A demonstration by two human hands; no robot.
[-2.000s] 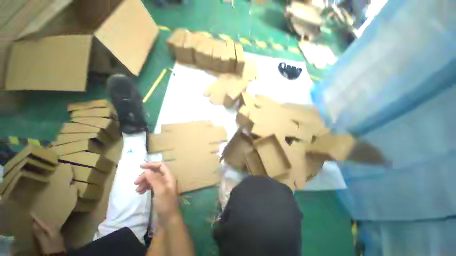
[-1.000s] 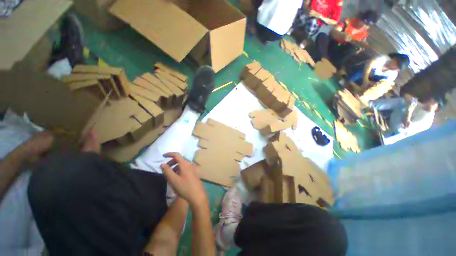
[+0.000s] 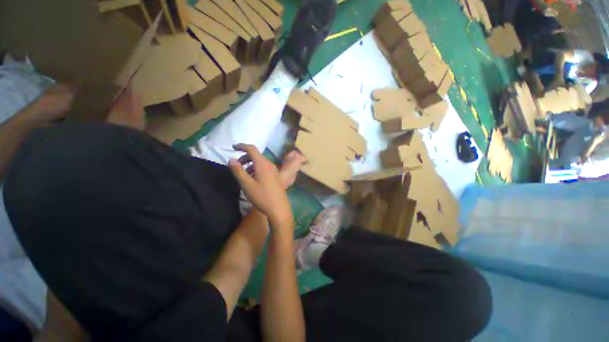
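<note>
A notched flat cardboard blank [image 3: 327,139] lies on a white sheet [image 3: 347,73] in front of me. My left hand [image 3: 290,169] is at the blank's near left edge, partly hidden behind my right hand and wrist; whether its fingers grip the edge cannot be told. My right hand [image 3: 259,182] is empty, fingers apart, short of the blank. A folded cardboard insert [image 3: 390,210] stands right of the blank, beside more flat blanks [image 3: 434,200].
Rows of folded inserts stand at upper left [image 3: 230,30] and on the sheet's far edge [image 3: 414,57]. A neighbour's hand [image 3: 127,107] holds cardboard at left. Blue plastic sheeting [image 3: 534,234] is at right. A black curved object [image 3: 467,147] lies on the sheet. People sit at upper right.
The view has swung left and down, and the large carton has left it. My left hand now shows at the blank's near edge. My right hand stays open and empty.
</note>
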